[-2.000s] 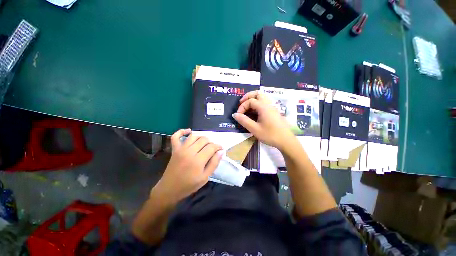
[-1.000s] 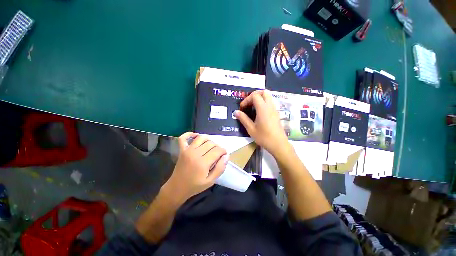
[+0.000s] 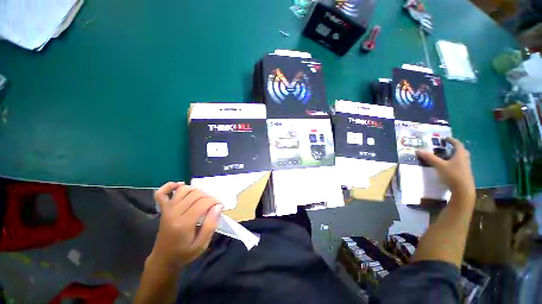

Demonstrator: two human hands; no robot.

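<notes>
My left hand point(image 3: 187, 222) holds a bent white sticker sheet point(image 3: 235, 230) at the front edge of the left pile. The left pile's top box blank point(image 3: 229, 142) lies flat, black THINK panel up, with a white square and no small sticker visible beside it. The right pile's top blank point(image 3: 362, 139) shows a small pale sticker point(image 3: 370, 141) beside its white square. My right hand point(image 3: 454, 169) rests on this blank's photo panel near its right edge, thumb and fingers apart.
A black box point(image 3: 333, 28) and red tool point(image 3: 371, 38) lie at the back of the green table point(image 3: 136, 77). A clear-wrapped white pack point(image 3: 456, 60) lies far right, white papers point(image 3: 35, 21) far left. Red stools and floor stacks point(image 3: 371, 258) are below the table.
My right hand has moved from the left pile to the right pile. A blank with its small sticker is no longer on the left pile's top. The view has shifted right; my left hand still holds the sheet.
</notes>
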